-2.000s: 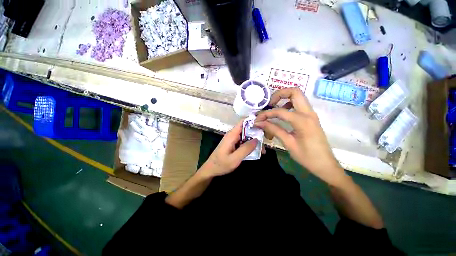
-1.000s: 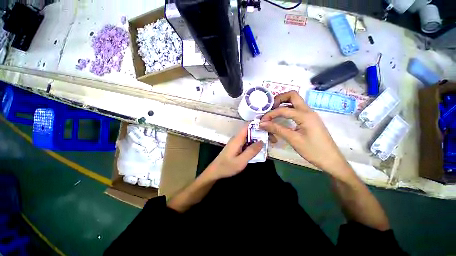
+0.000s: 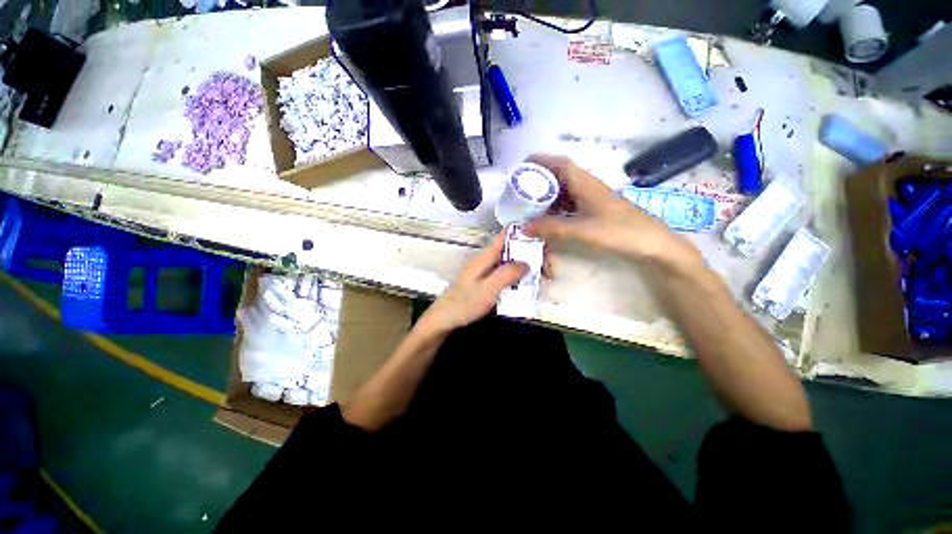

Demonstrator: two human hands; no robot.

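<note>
A white fan head (image 3: 532, 186) with a spoked ring on its face sits at the top of a white handle housing (image 3: 521, 273), over the bench's front edge. My left hand (image 3: 475, 287) holds the housing from the left, its thumb on the open shell. My right hand (image 3: 590, 214) is bare and curls around the right side of the fan head; its fingertips are partly hidden. The black electric screwdriver (image 3: 423, 110) hangs just left of the fan head, its tip not touching it.
Left are a carton of small white parts (image 3: 322, 113) and pink-purple parts (image 3: 221, 120). Right are a black object (image 3: 671, 155), light-blue pieces (image 3: 679, 209), white housings (image 3: 765, 217) and a carton of blue cells (image 3: 926, 256). A carton of white parts (image 3: 289, 339) stands below the edge.
My right hand has moved from pinching at the top of the housing to around the fan head. The fan head is tilted more. The view has shifted, and the screwdriver appears further left.
</note>
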